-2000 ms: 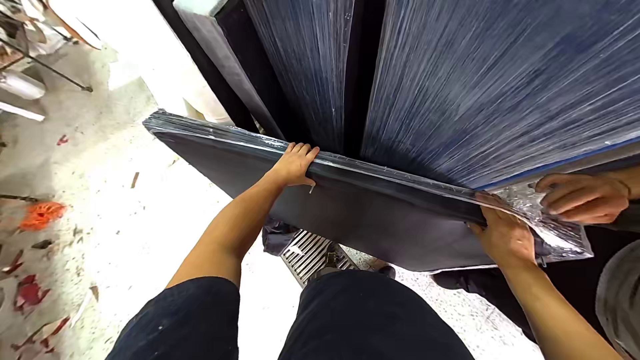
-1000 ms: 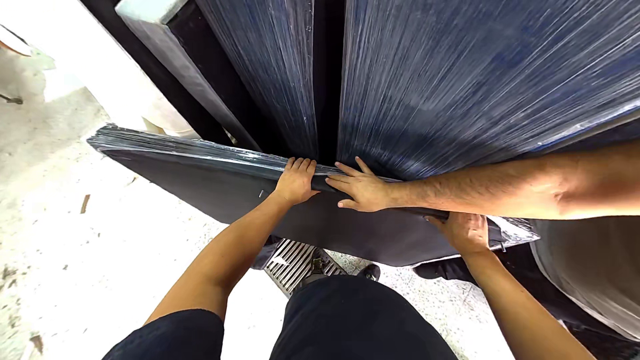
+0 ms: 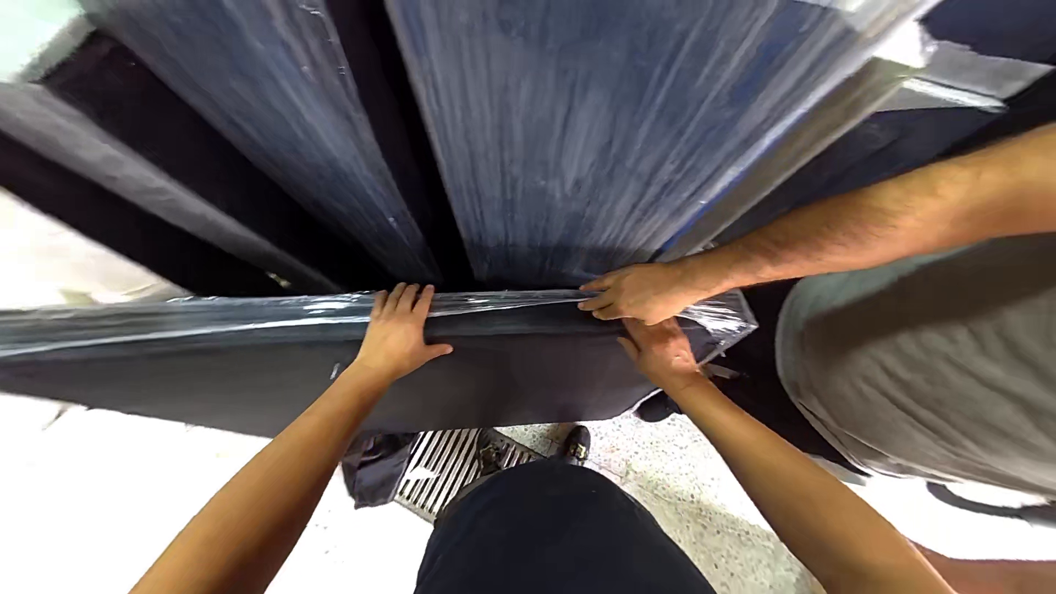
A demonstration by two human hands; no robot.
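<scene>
A long dark padded panel [image 3: 495, 371], with clear plastic film [image 3: 247, 318] along its top edge, stands upright in front of me. My left hand [image 3: 402, 338] rests over that edge near the middle, fingers on the film and thumb on the dark face. Farther right, my right hand [image 3: 662, 351] holds the top edge near the panel's right end; its fingertips are partly hidden. A co-worker's hand [image 3: 639, 290] lies on the edge just above my right hand, touching or overlapping it. Crumpled film [image 3: 722, 318] wraps the right corner.
Behind the panel stand several film-wrapped blue panels [image 3: 577, 140] with dark gaps between them. The co-worker's torso in a grey shirt [image 3: 924, 355] is close on the right. A slatted metal grate [image 3: 441, 466] and a dark cloth-like item [image 3: 375, 470] lie on the floor by my feet.
The co-worker's hand, next to my left hand a second ago, is now beside my right hand. Both my hands remain on the panel's edge. The view has shifted.
</scene>
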